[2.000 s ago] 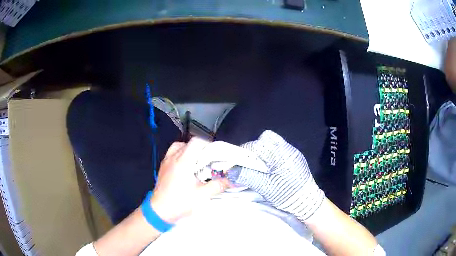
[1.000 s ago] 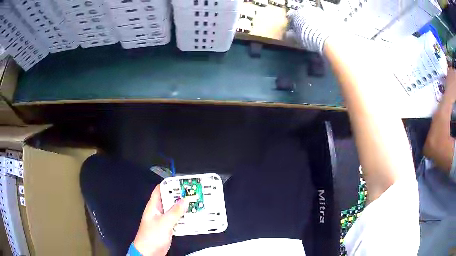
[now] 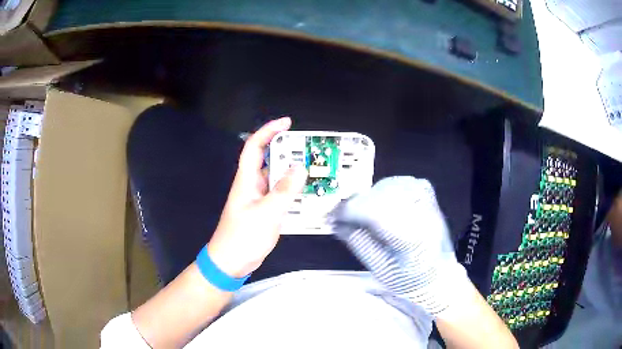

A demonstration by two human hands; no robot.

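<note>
A white housing shell (image 3: 354, 163) lies face up in my left hand (image 3: 249, 198), above my dark-clothed lap. A green circuit board (image 3: 322, 165) with a yellow part sits in the shell's upper middle, and my left thumb lies over the shell beside it. My left wrist wears a blue strap. My right hand (image 3: 395, 238), in a grey-and-white striped glove, is at the shell's lower right corner. It is blurred, with its fingertips curled in; whether it holds anything there cannot be told.
A black board tray (image 3: 475, 238) marked "Mitra", with rows of green-yellow boards (image 3: 532, 272), stands at the right. An open carton (image 3: 85, 218) with white housings (image 3: 26, 204) is at the left. The green bench (image 3: 382, 34) with black blocks (image 3: 464, 46) spans the top.
My right hand has come back from the cardboard tray on the bench to the shell. My left hand and the shell show higher and further right. The view has tilted down.
</note>
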